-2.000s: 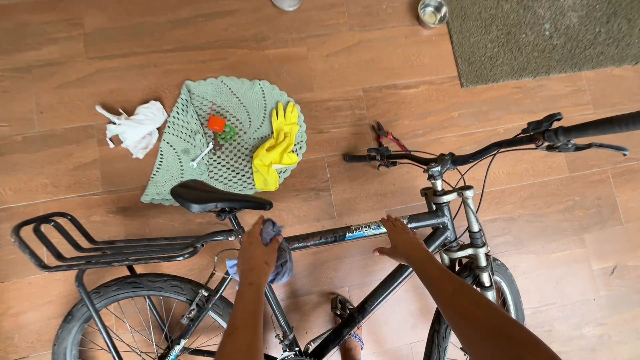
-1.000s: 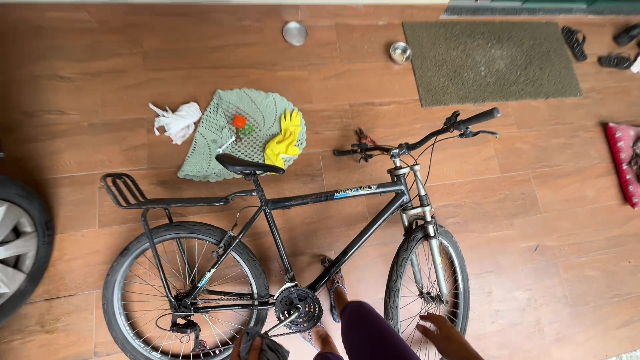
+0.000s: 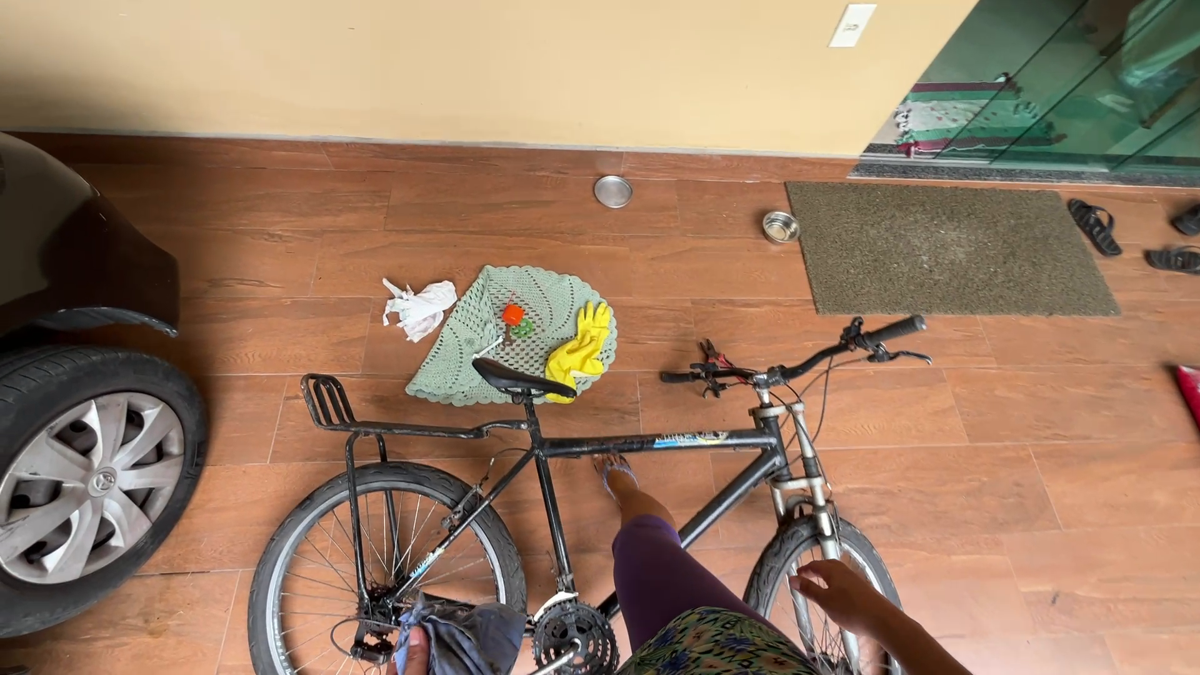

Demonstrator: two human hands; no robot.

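Observation:
A black bicycle with a rear rack stands across the lower middle of the view. My left hand, partly cut off by the bottom edge, holds a bluish-gray cloth in front of the rear wheel, left of the chainring. Over the front wheel is my right hand, fingers apart and holding nothing. Behind the saddle, a green crocheted mat lies on the floor. On it are yellow rubber gloves, an orange object and a small green object.
A car wheel is at the left. A white cloth lies beside the crocheted mat. Farther back are a metal lid, a metal bowl, a doormat and black sandals. One of my legs extends behind the bicycle frame.
My left hand and its cloth have moved from near the seat tube down to the rear wheel. My right hand has moved from the top tube to the front wheel. The view has widened.

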